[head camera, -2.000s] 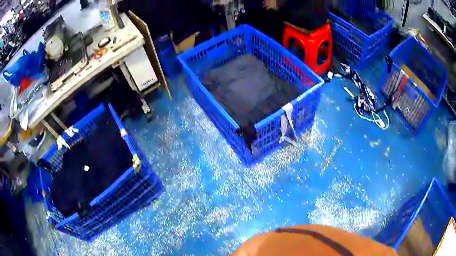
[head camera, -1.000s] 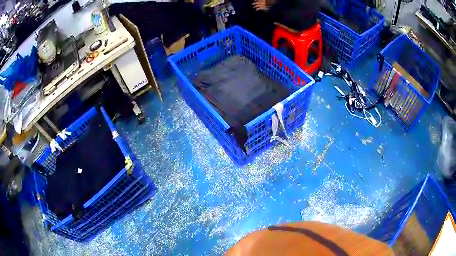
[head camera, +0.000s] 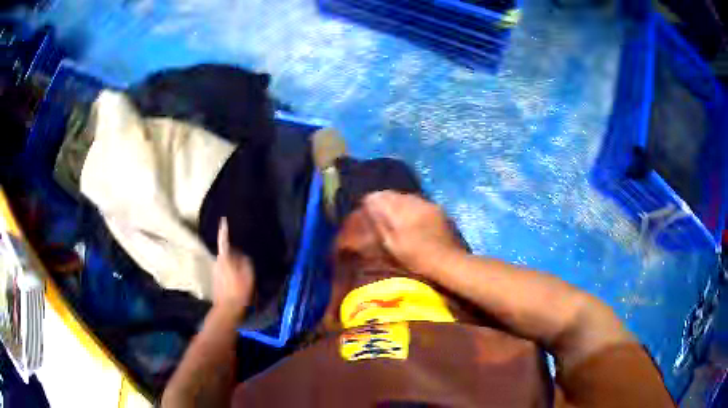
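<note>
A blue crate (head camera: 300, 263) stands at the left, heaped with black garments (head camera: 247, 191) and a pale beige cloth (head camera: 136, 187). My left hand (head camera: 231, 275) is blurred over the crate's near part, beside the beige cloth's lower edge, one finger extended; nothing shows in it. My right hand (head camera: 403, 229) is at the front of my brown apron (head camera: 471, 362), above the yellow patch, with its fingers bent. Dark cloth lies just beyond it. Blur hides whether its fingertips pinch anything.
A white table with a yellow-taped edge (head camera: 76, 331) curves along the lower left. Another blue crate (head camera: 638, 187) stands at the right, with a pale strip tied to it. Part of a blue crate (head camera: 431, 28) shows at the top. The worn blue floor (head camera: 519, 159) lies between.
The view has swung down and round to my apron and a crate with black and beige cloth. Both hands have come into view. The red stool and work desk have left it.
</note>
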